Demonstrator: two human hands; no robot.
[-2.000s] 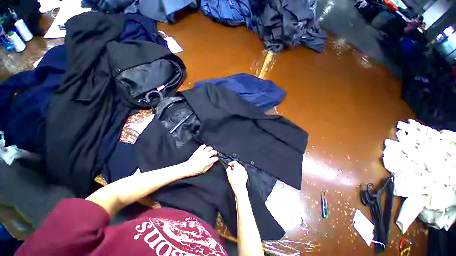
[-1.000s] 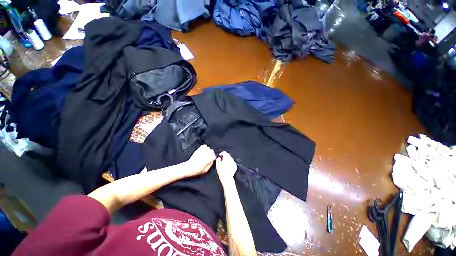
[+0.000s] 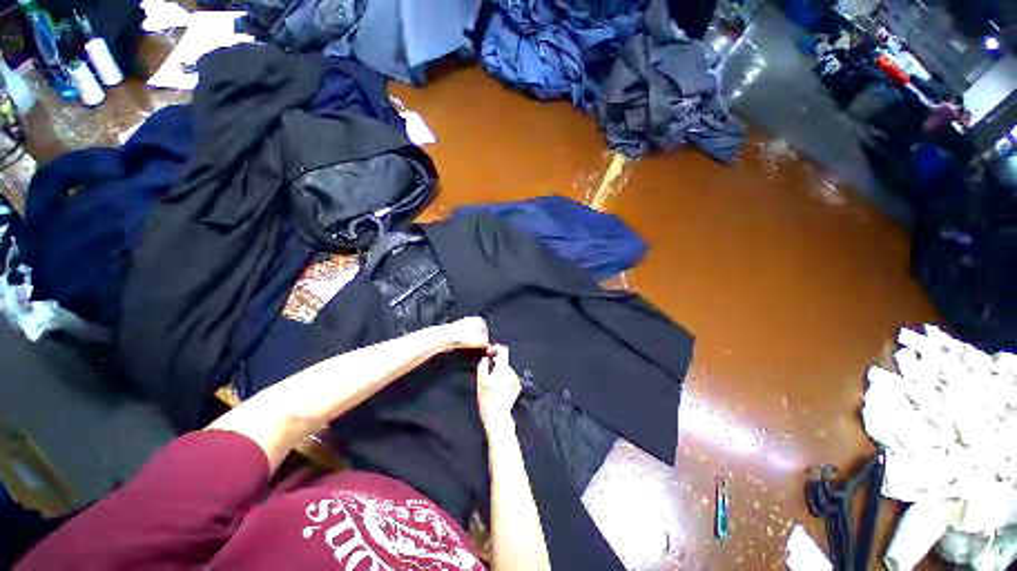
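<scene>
A black suit jacket (image 3: 591, 335) lies open-side up on the glossy brown table, its shiny lining showing at the neck and lower front. A hanger hook (image 3: 374, 229) shows at the collar. Small front buttons (image 3: 565, 394) dot the front edge. My left hand (image 3: 466, 332) and my right hand (image 3: 499, 379) meet at the front edge, both pinching the jacket there. The fingertips nearly touch and hide the spot that they grip.
A dark garment pile (image 3: 212, 212) lies left. A navy garment (image 3: 586, 234) is partly under the jacket. Blue-grey garments (image 3: 669, 100) lie at the far side. At right are a white cloth pile (image 3: 948, 424), black hangers (image 3: 853, 507), a paper tag (image 3: 805, 551) and a thin green-dark stick (image 3: 722, 510).
My hands stay at the jacket's front edge. My left hand now bends over the edge with its wrist higher, and my right hand has moved slightly lower. The view has shifted a little.
</scene>
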